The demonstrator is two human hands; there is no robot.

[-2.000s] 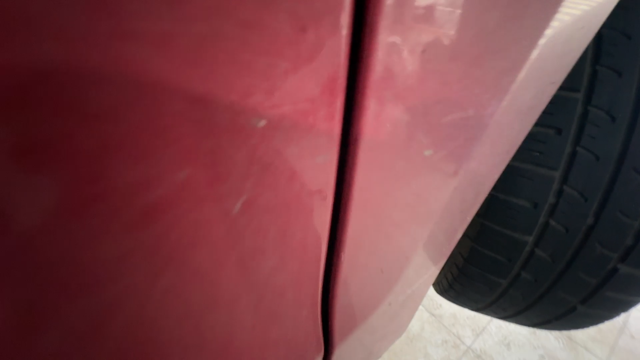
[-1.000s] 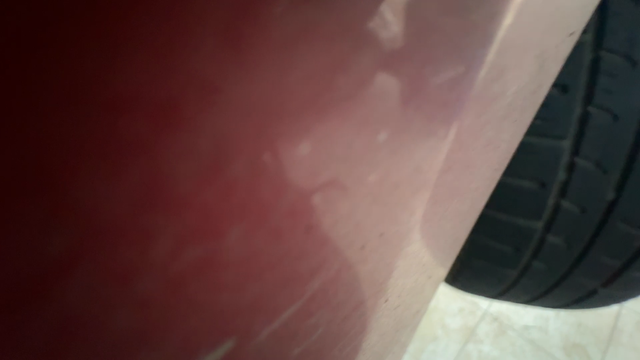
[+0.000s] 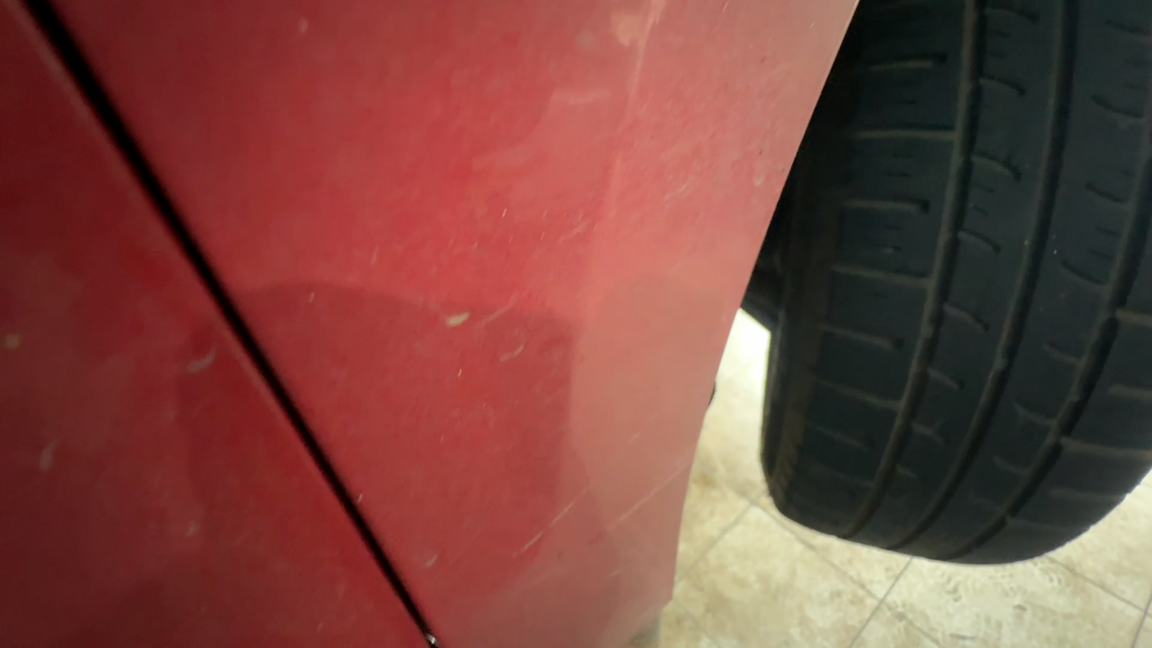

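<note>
Neither my left hand nor my right hand shows in the head view, so what they hold or touch is hidden. A red car body panel [image 3: 432, 378] fills the middle, very close, with scratches and small chips in its paint. A dark, slanting seam [image 3: 229, 315] divides it from another red panel [image 3: 99, 432] at the left. To the right, a black tire [image 3: 954, 297] with grooved tread stands beyond the panel's edge.
Beneath the tire lies a beige tiled floor [image 3: 810, 594] with thin joint lines. Between the panel's right edge and the tire is a narrow gap through which the floor shows.
The view has shifted over the car's side. The seam, upright near the middle two seconds ago and out of sight one second ago, now slants across the left.
</note>
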